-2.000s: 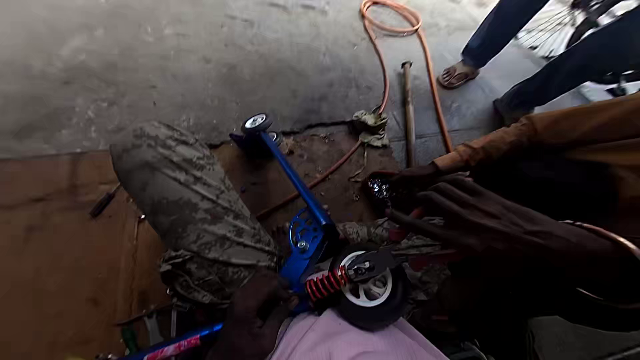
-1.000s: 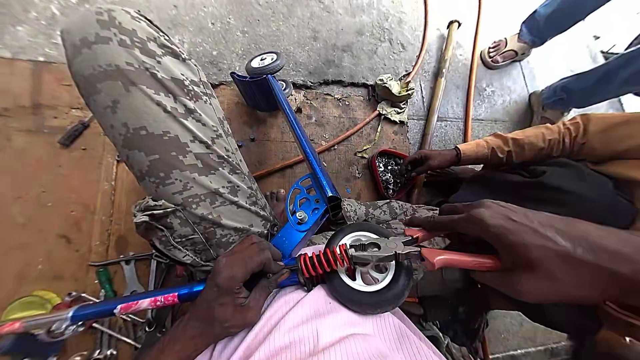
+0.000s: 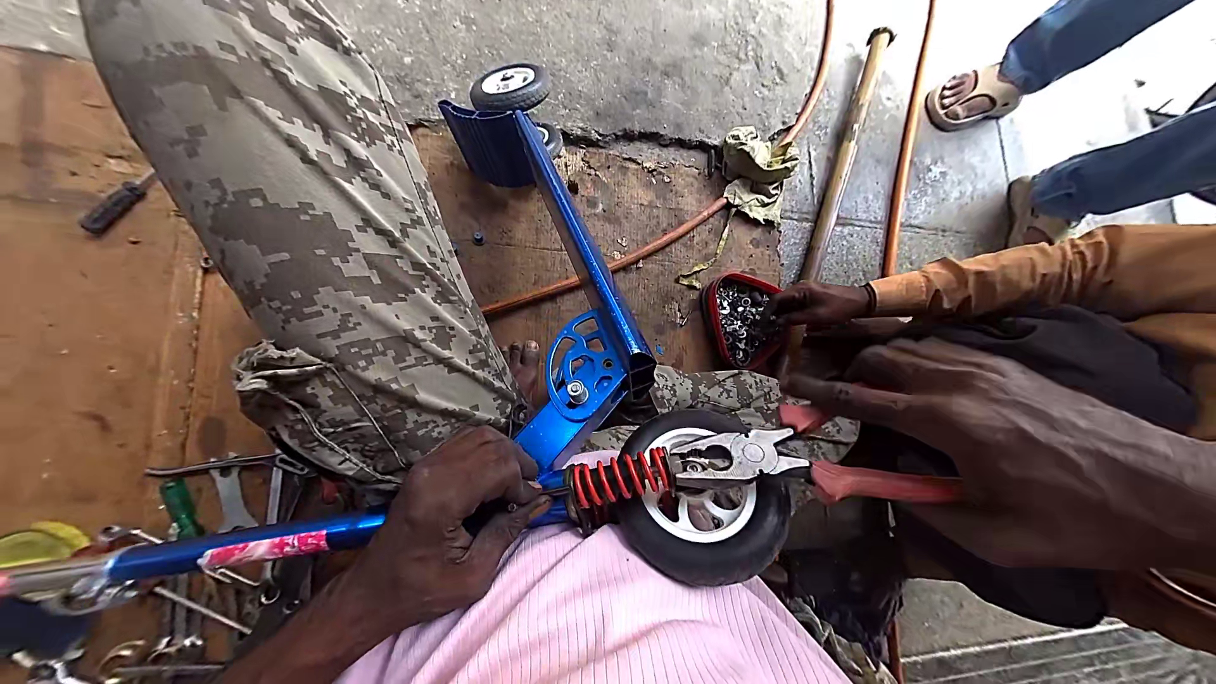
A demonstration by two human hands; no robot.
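Note:
A blue kick scooter (image 3: 579,237) lies across my lap, its front wheel (image 3: 703,556) over the pink shirt. My left hand (image 3: 465,522) grips the scooter near the lower end of the red coil spring (image 3: 619,478), a thin piece between thumb and finger. Pliers (image 3: 755,454) with red handles have their jaws around the spring's other end, in front of the wheel hub. My right hand (image 3: 988,446) holds the pliers by the handles, which stand apart. Whether the jaws touch the metal, I cannot tell. The blue folding bracket (image 3: 581,366) and the rear wheel (image 3: 509,87) lie farther off.
At right, another person's hand (image 3: 822,304) reaches into a red tray (image 3: 712,318) of small hardware. Wrenches (image 3: 228,499) and other tools lie at lower left, a screwdriver (image 3: 114,207) above them. A metal pipe (image 3: 845,161), an orange hose (image 3: 907,142) and a person's sandalled foot (image 3: 971,98) are beyond.
My right hand has brought the pliers to the spring, where they show from one second ago. The pliers have turned slightly, with their handles wider apart. The view has shifted closer.

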